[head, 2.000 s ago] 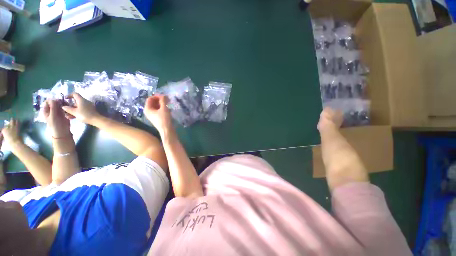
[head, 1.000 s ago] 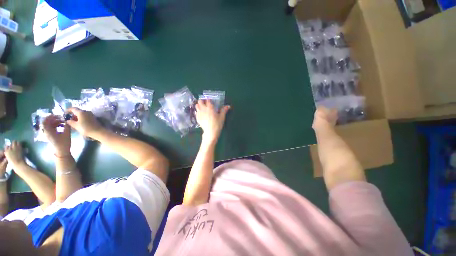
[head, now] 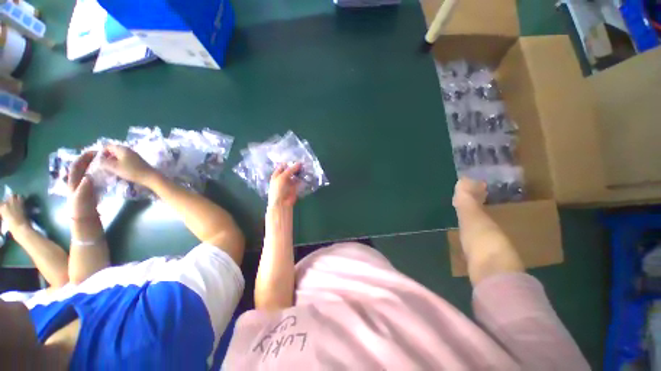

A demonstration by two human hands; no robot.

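My left hand [head: 283, 185] has its fingers closed on a clear bag [head: 309, 166] with dark contents, at the near side of a small overlapping group of bags [head: 262, 158]. My right hand [head: 471, 193] rests at the near left corner of the open brown carton [head: 540, 123], beside the nearest row of packed bags [head: 503, 191]. Its fingertips are partly hidden, so its grip is unclear. Several rows of clear bags with dark contents lie in the carton.
A person in blue and white works at my left, with both hands at a larger bag pile [head: 147, 153]. A blue box [head: 177, 25] and white-blue flat items [head: 119, 52] stand at the far left. A pale post [head: 441, 20] slants beside the carton. A blue crate [head: 625, 272] is at right.
My left hand moved right to the single bag, then back left with it. That bag now overlaps the group. My right hand stays at the carton corner. The view has shifted slightly.
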